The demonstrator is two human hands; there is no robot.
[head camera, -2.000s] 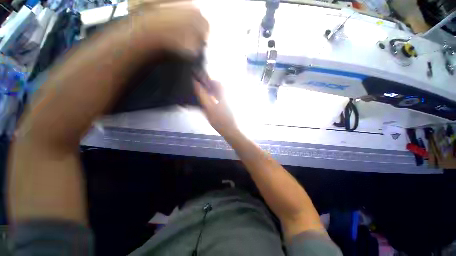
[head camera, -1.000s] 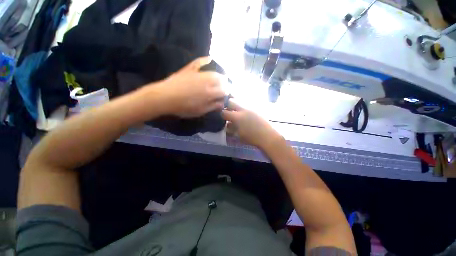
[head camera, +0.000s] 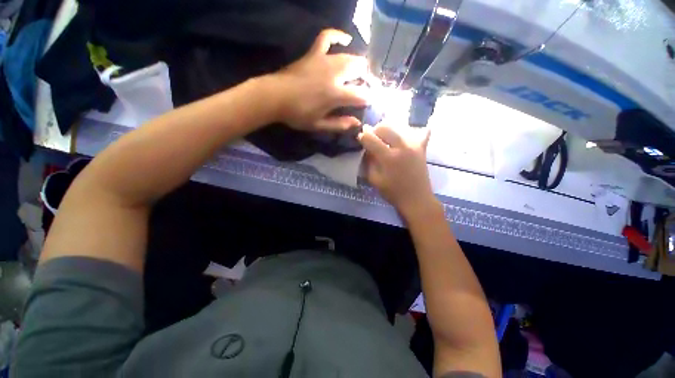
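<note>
The black garment [head camera: 215,44] lies bunched on the table left of the needle, with a white piece [head camera: 140,92] and a yellow-green mark [head camera: 98,56] on its left part. My left hand [head camera: 326,88] lies on the cloth, thumb and fingers spread around its edge beside the needle area. My right hand [head camera: 392,159] pinches the cloth edge just below the presser foot. Another white flap [head camera: 337,167] shows under the black cloth. The needle area is washed out by the lamp. The Jack machine head [head camera: 518,66] stands above and right of my hands.
Black-looped snips [head camera: 549,164] lie under the machine arm. A ruler strip [head camera: 518,221] runs along the table's front edge. A red-handled tool [head camera: 636,239] is among tools at the right end. Blue and dark cloth [head camera: 26,66] is at the far left.
The view has moved closer to the machine. My hands and the black cloth edge are now right at the needle area. My left hand has spread from a closed grip onto the cloth.
</note>
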